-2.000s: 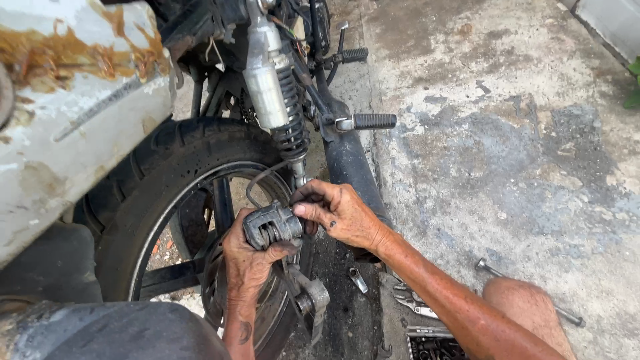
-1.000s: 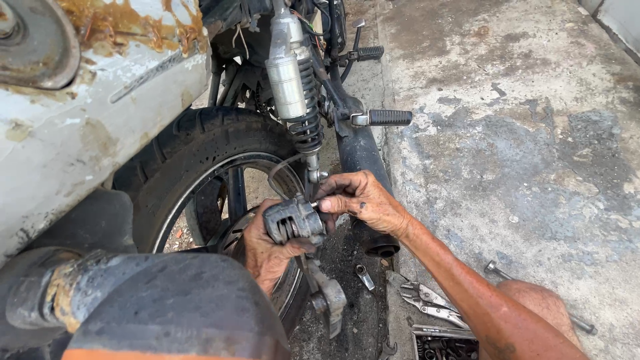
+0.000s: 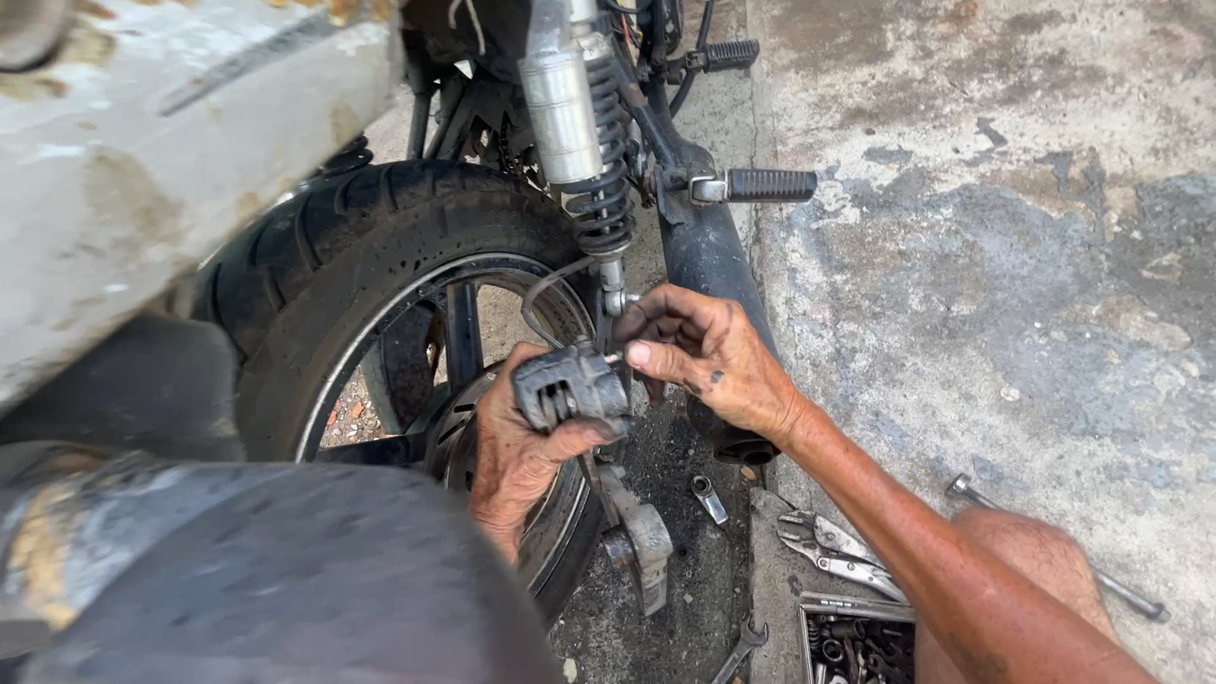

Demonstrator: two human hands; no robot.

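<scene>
My left hand (image 3: 518,446) grips a dark metal brake caliper (image 3: 570,388) from its left side, thumb along the lower edge. A brake hose (image 3: 534,309) loops above the caliper. My right hand (image 3: 712,356) is at the caliper's right side, thumb and fingers bent around a small light metal pin (image 3: 611,358) that sticks out there; whether the fingertips grip it is unclear. Behind the hands stands the motorcycle's rear wheel (image 3: 408,237). The shock absorber's lower end (image 3: 613,285) is just above the caliper. A metal bracket (image 3: 646,546) hangs below.
An exhaust muffler (image 3: 708,256) and a footpeg (image 3: 769,185) are at the right of the wheel. On the ground lie a ring spanner end (image 3: 708,499), locking pliers (image 3: 841,551), an open-end wrench (image 3: 741,651), a long bolt (image 3: 1121,594) and a toolbox with sockets (image 3: 855,608).
The right hand's fingers have spread somewhat beside the caliper's right side. The left hand still holds the caliper. The view has shifted.
</scene>
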